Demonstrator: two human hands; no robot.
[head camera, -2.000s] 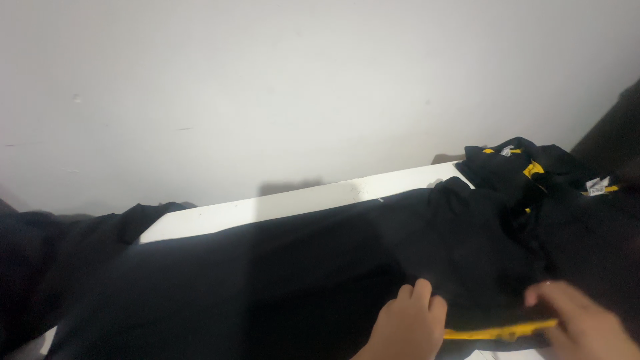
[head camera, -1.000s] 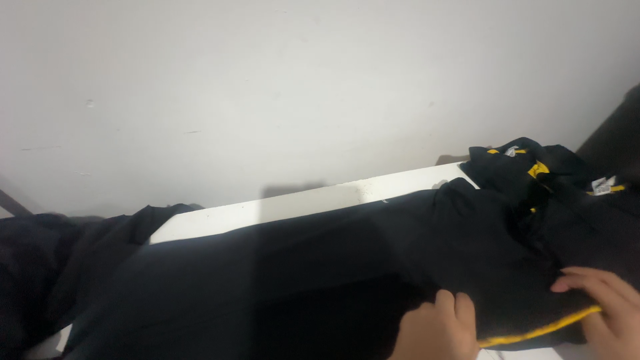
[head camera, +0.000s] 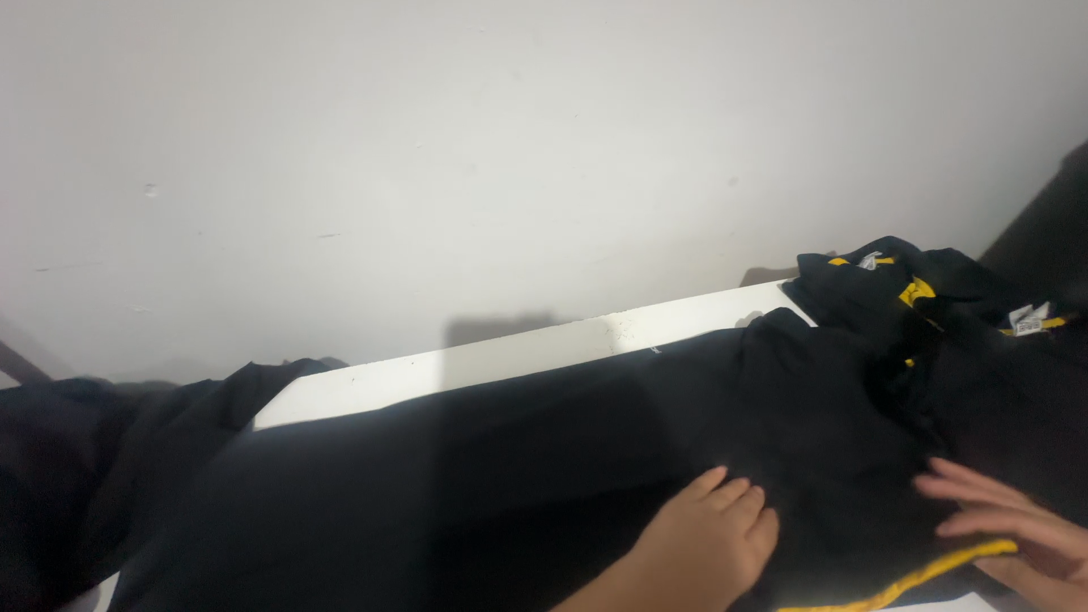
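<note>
A black fabric garment (head camera: 527, 476) with a yellow trim along its near edge (head camera: 918, 582) lies spread over a white table. My left hand (head camera: 714, 535) rests on the cloth at the lower middle, its fingers bent; whether it pinches the fabric cannot be told. At the lower right, my right hand (head camera: 1011, 527) has its fingers apart beside the end of the yellow trim, slightly blurred. Beyond it, dark clothing with yellow parts (head camera: 918, 293) and white tags (head camera: 1030, 319) is bunched on the right.
More dark cloth (head camera: 59, 459) hangs in folds at the left end. A strip of the white tabletop (head camera: 527, 348) shows between the garment and the pale wall (head camera: 510, 153). A dark object (head camera: 1041, 204) stands at the right edge.
The left hand has shifted left and up over the cloth, off the yellow-trimmed edge where it was a second ago. The right hand's fingers have spread from that trim.
</note>
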